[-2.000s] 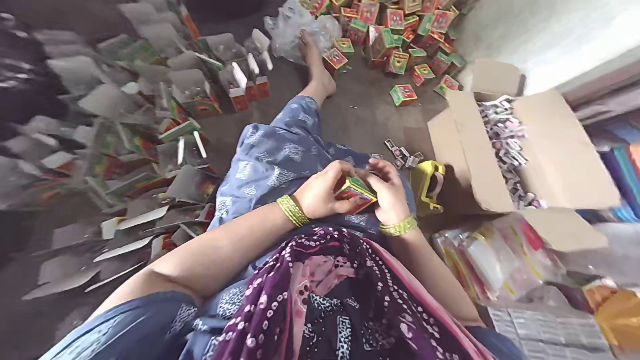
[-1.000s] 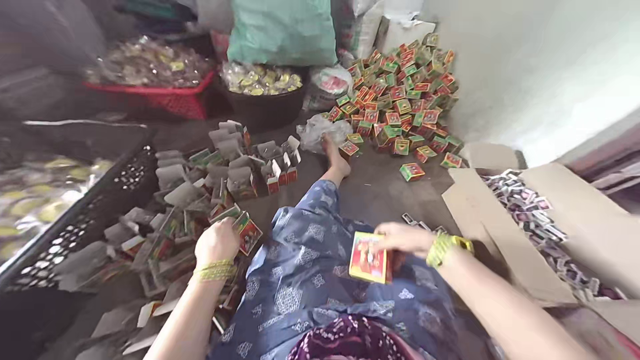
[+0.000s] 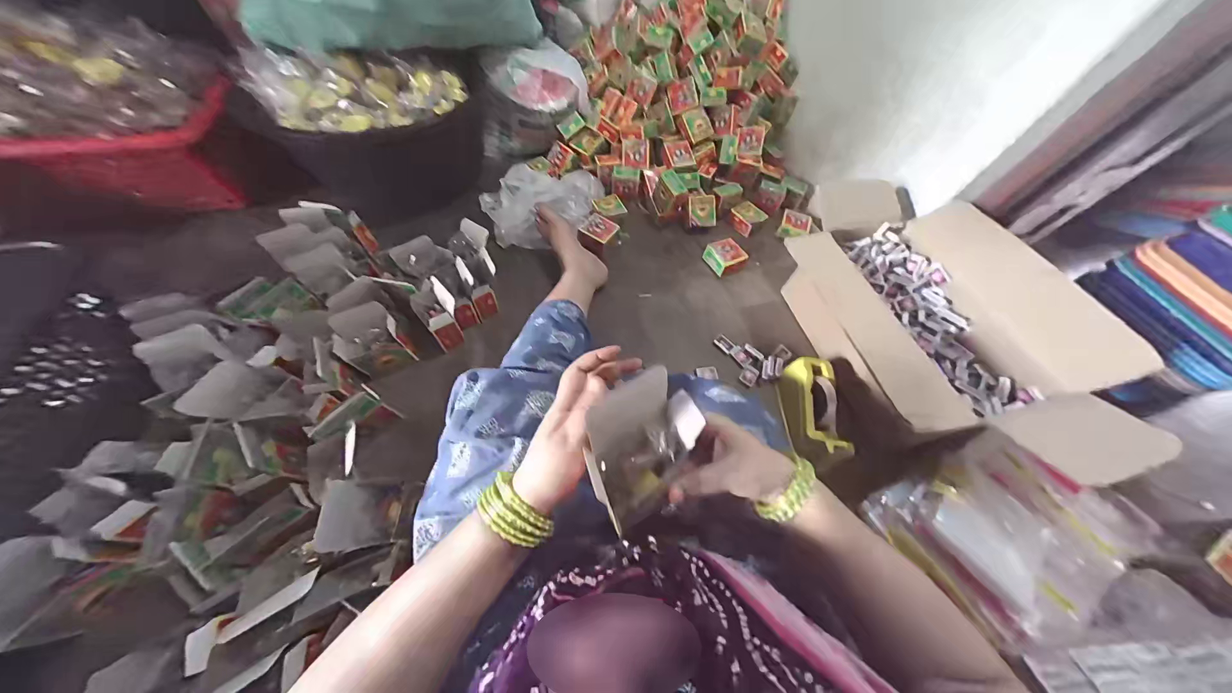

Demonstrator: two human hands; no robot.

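Note:
Over my lap, an open small cardboard box [image 3: 630,452] with raised flaps shows its plain inner side and something clear and shiny within. My right hand [image 3: 736,462] grips its right side. Against the left side of the box rests my left hand [image 3: 568,428], palm turned to it, fingers extended; whether it bears any weight cannot be told. Several open boxes [image 3: 366,318] with flaps up stand on the floor to my left. Ahead lies a heap of closed red and green boxes [image 3: 679,125]. Small matchbox-like packets [image 3: 751,358] lie beyond my right knee.
A yellow tape dispenser [image 3: 813,409] sits right of my knee, beside a large carton [image 3: 1039,318] of small packets. Plastic bags [image 3: 1011,539] lie at the right. A black tub [image 3: 375,154] and a red crate [image 3: 144,159] of wrapped items stand front left.
One second ago my hands were apart, each at a box; now both are together at one open box over my lap. The closed box held upright over my lap is no longer seen there.

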